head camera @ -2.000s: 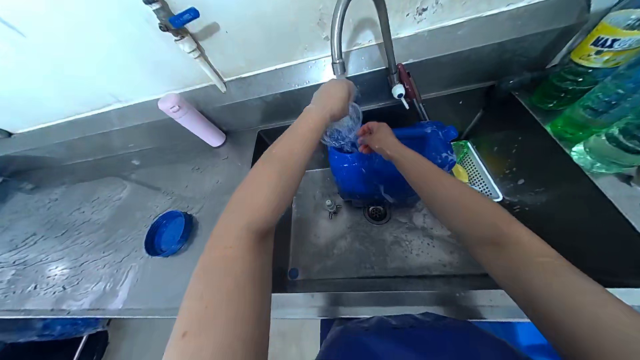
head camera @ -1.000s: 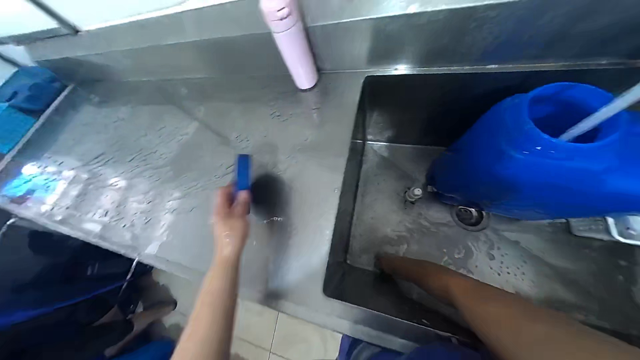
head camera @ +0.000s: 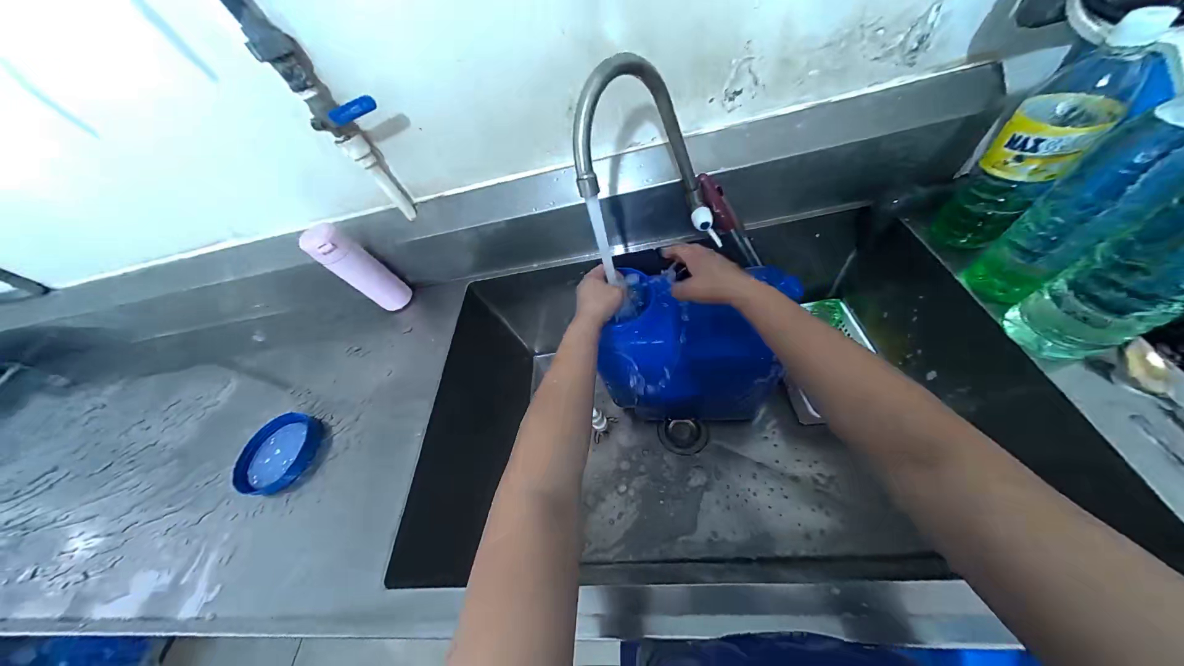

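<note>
A blue plastic water container [head camera: 694,361] stands in the steel sink with its round mouth up under the curved metal faucet [head camera: 622,69]. Water runs from the spout into the mouth. My left hand [head camera: 599,294] is at the left rim of the mouth, its fingers partly hidden in the splash. My right hand [head camera: 708,273] grips the container's top, just right of the mouth. A round blue lid [head camera: 277,453] lies wet on the counter at the left. Below the container show the sink drain [head camera: 683,435] and a small metal tap [head camera: 599,422].
A pink bottle [head camera: 356,266] leans at the back of the steel counter [head camera: 166,370]. Several plastic bottles with green liquid [head camera: 1045,157] stand right of the sink. A green and white tray [head camera: 837,319] is partly behind the container. A blue-handled valve [head camera: 352,110] is on the wall pipe.
My left hand has gone from the blue object on the counter to the container's mouth. My right hand has moved from the sink floor to the container's top. The view has swung right.
</note>
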